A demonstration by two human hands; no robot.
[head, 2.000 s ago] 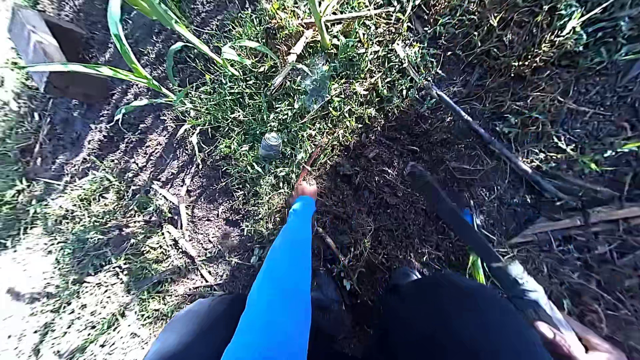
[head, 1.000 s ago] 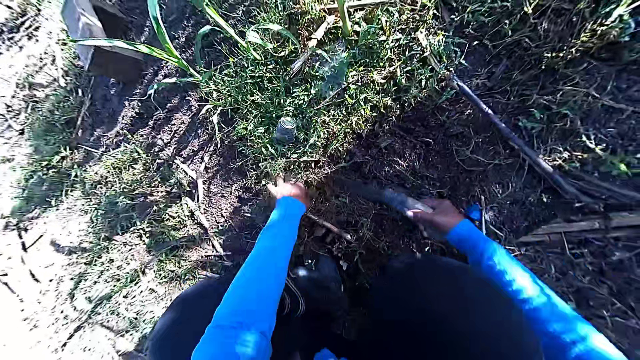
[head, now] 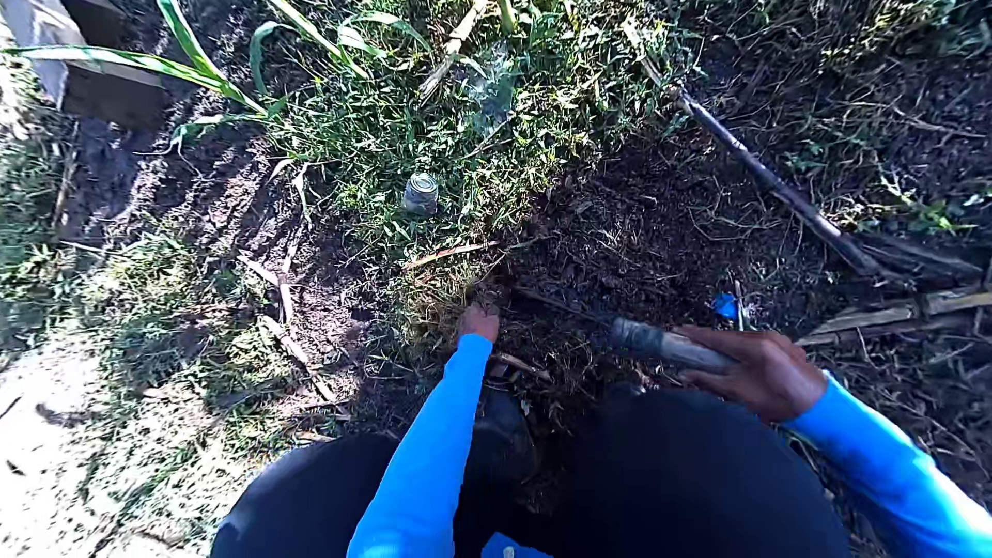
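My right hand (head: 756, 368) is closed around the pale, worn handle (head: 666, 346) of a long-bladed tool, perhaps a machete. Its dark blade (head: 562, 304) points left, low over the soil toward my left hand. My left hand (head: 479, 322) is down at the edge of the grass (head: 434, 302), its fingers partly hidden among the stems; it appears to grip a tuft. Just beyond it lies a reddish dry leaf strip (head: 451, 254). Farther up, a clear jar or cup (head: 421, 194) rests in the green weeds.
A dark stick (head: 775, 182) runs diagonally at the upper right. Dry stalks (head: 899, 316) lie at the right edge, near a small blue scrap (head: 725, 305). Long-leaved green plants (head: 186, 66) and a wooden block (head: 112, 93) are at the upper left. My knees frame the bottom.
The tool's handle was at the lower right two seconds ago; my right hand has since brought the tool in beside my left hand. My left hand has moved from the grass toward my body.
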